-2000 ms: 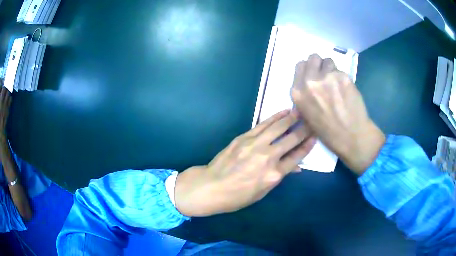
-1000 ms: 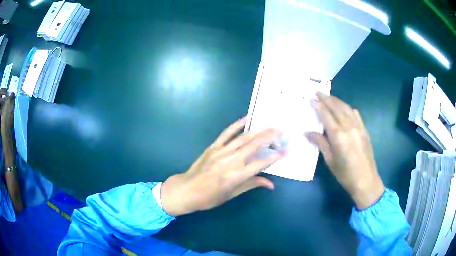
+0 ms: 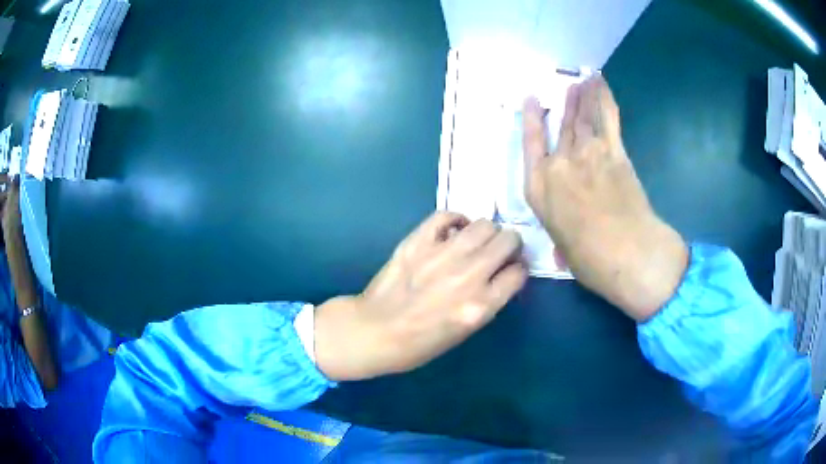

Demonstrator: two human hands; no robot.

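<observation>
The white packaging box lies in front of me with its tall lid standing open at the far side. A white insert card lies in the base, with a long cutout partly showing in its middle. My right hand lies over the right side of the insert, fingers stretched forward and partly spread. My left hand is at the near left corner of the box, fingers curled down onto the card. Its fingertips are hidden, so a grip cannot be told.
Ring-bound card bundle and stacked white cards stand at the left. A light blue strip curves beside another person's arm. White inserts and a stack of inserts are at the right edge.
My right hand has moved forward over the insert's right side, from its near edge. My left hand's fingers have curled, where they were spread flat. The cutout shows more clearly.
</observation>
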